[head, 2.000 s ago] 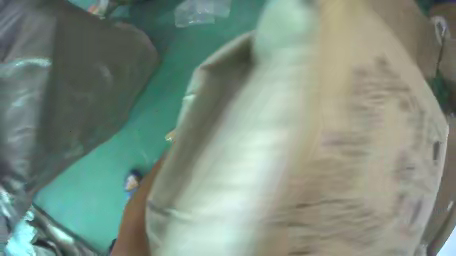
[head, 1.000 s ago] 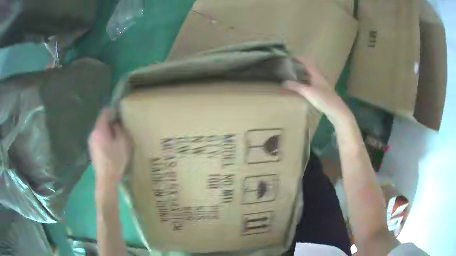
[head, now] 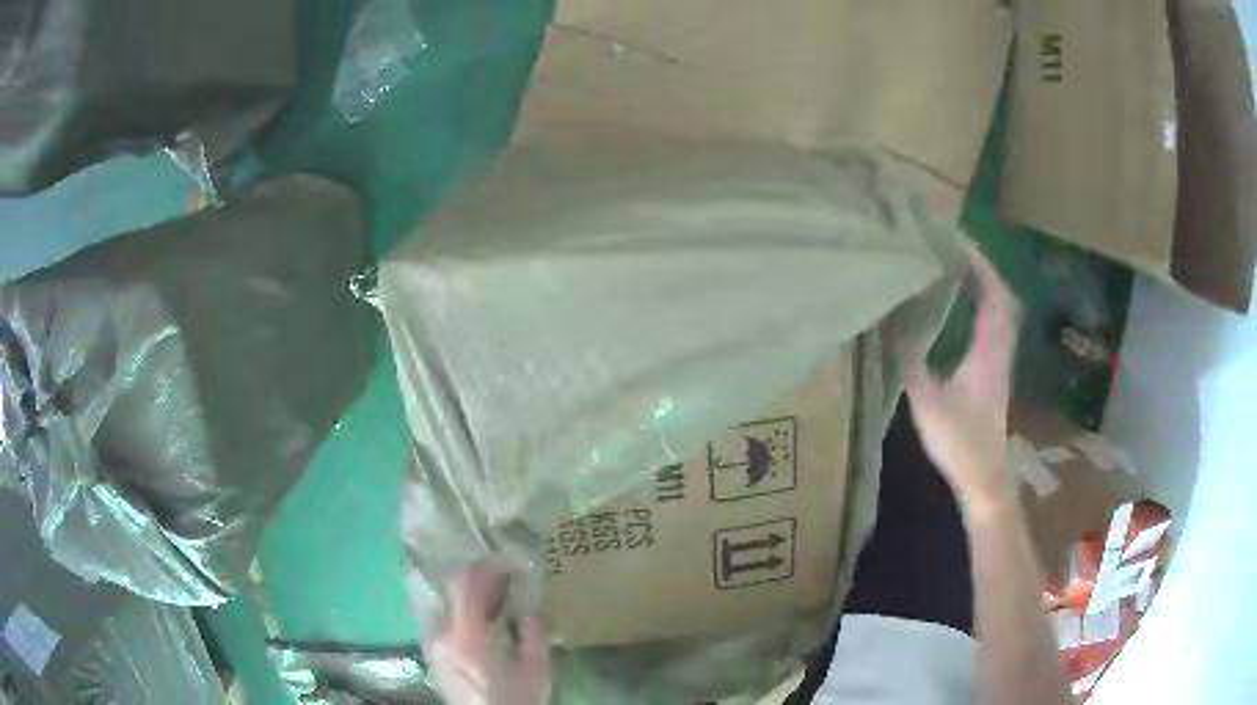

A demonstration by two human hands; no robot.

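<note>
A closed printed carton stands in front of me, partly inside a grey-green woven sack. The sack's edge is drawn slantwise over the carton's top, so only part of the printing, an umbrella mark and an arrows mark show. My left hand is at the lower left, closed on the sack's edge, fingers blurred. My right hand is at the carton's right side with fingers spread beside the sack edge; whether it grips the sack is unclear.
Bulky bagged cartons stand at the left on the green floor. Flattened cardboard lies beyond the carton. An open carton is at upper right, and orange-and-white packs are at lower right by the pale wall. Clear film lies at the top left.
The sack's edge has come from the carton's far side over most of its top. My left hand has moved down and toward the middle; my right hand has moved right and nearer to me.
</note>
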